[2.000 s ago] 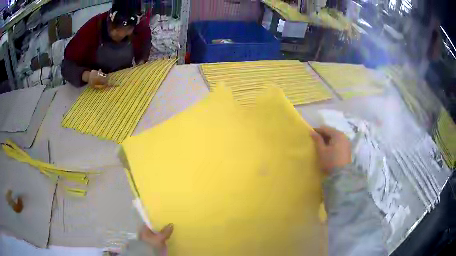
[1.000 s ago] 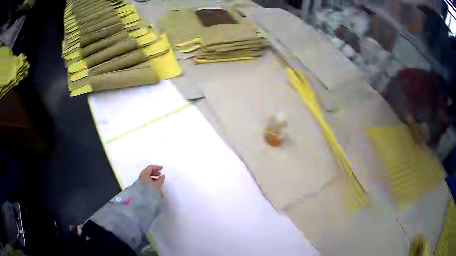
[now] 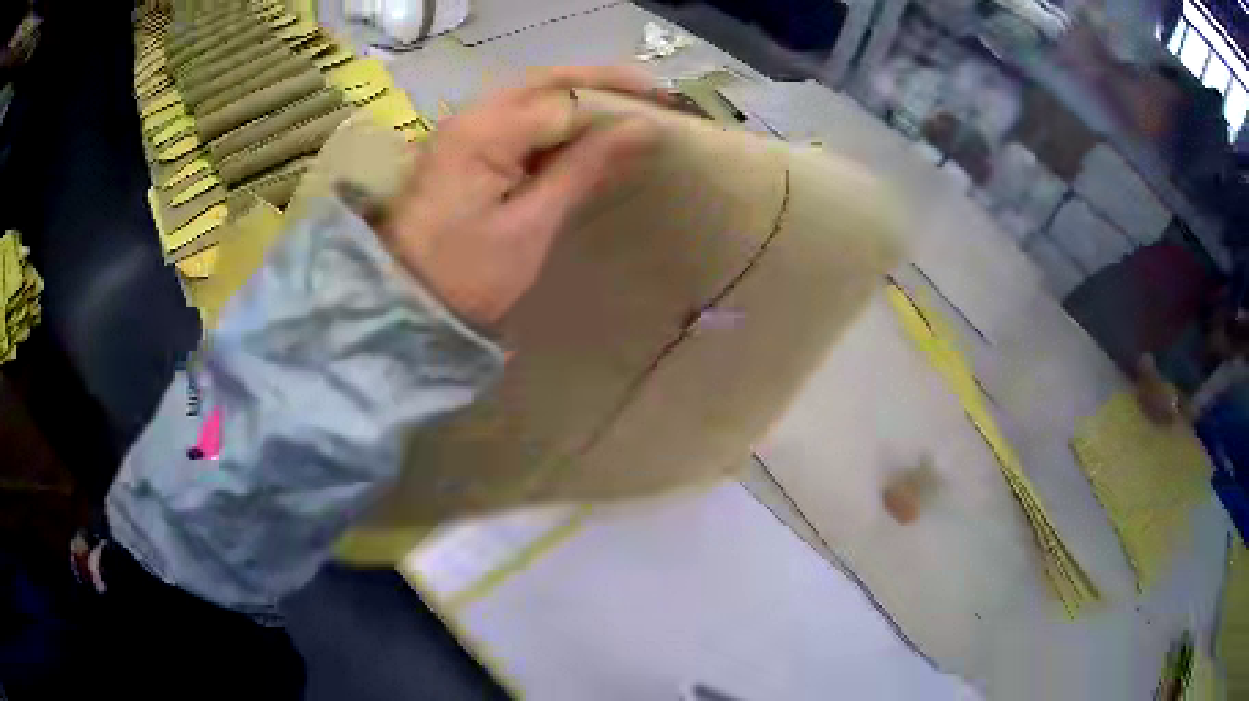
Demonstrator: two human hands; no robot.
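My left hand (image 3: 514, 185), bare with a grey sleeve, comes in from the left and grips the upper edge of a tan panel (image 3: 685, 288). The panel is raised, slightly blurred, and has a thin dark curved line across its face. It hides part of the table behind it, and its lower edge overlaps the white work sheet (image 3: 658, 603). A yellow edge (image 3: 390, 545) shows below the panel at the left. My right hand is not in view.
Overlapping tan rolls with yellow edges (image 3: 260, 117) lie far left, near a white bundle (image 3: 408, 17). A blurred small amber object (image 3: 904, 496), possibly a bottle, and loose yellow strips (image 3: 993, 438) lie to the right. A person's hand (image 3: 1157, 393) is by laid-out strips (image 3: 1134, 473).
My left hand has moved up and forward from over the white sheet and has taken hold of the tan panel. The view has shifted, and the patched stack is now mostly hidden.
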